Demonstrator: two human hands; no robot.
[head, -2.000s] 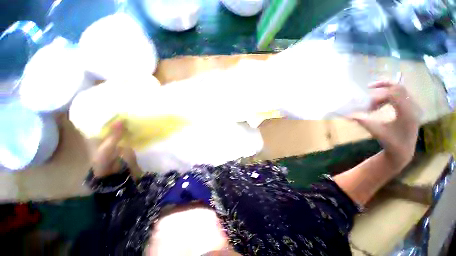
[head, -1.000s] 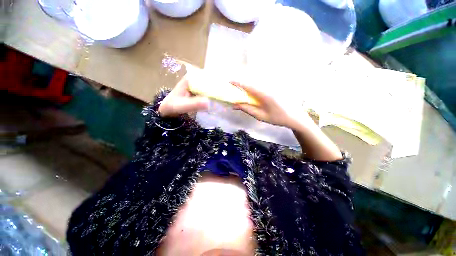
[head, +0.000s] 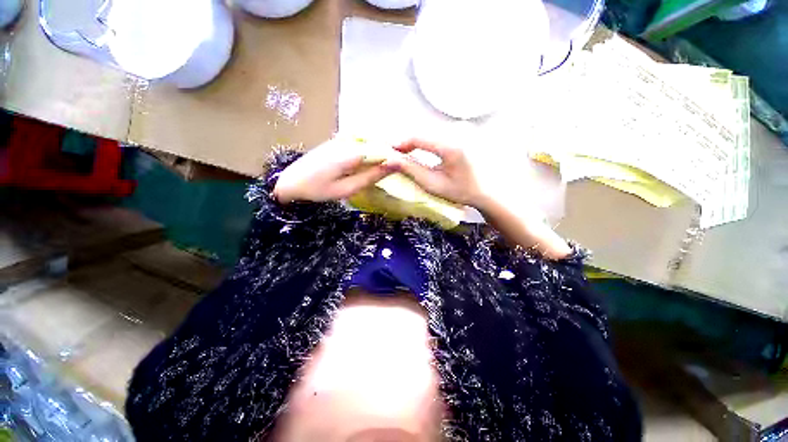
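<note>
A pale yellow label sheet point(head: 410, 200) hangs bent between my hands, close to my chest. My left hand point(head: 333, 175) grips its left part, with the fingers over it. My right hand point(head: 441, 174) meets my left hand at the sheet's upper edge, fingertips pinched together; whether a single sticker is between them cannot be told. A white round container point(head: 479, 56) with a clear rim on its right stands just beyond my hands on a white work pad point(head: 371, 78). Its surface is overexposed.
A label sheet stack point(head: 674, 112) with printed rows lies to the right, with curled yellow sheets point(head: 626, 177). More white containers point(head: 168, 39) stand along the back left. Cardboard covering point(head: 285, 65) lines the table. A red shape point(head: 65, 164) is under the left side.
Compared with one second ago, my hands have come together over the yellow sheet, which now hangs lower. Two seconds ago my right hand was far right, beside a white container. The view has shifted.
</note>
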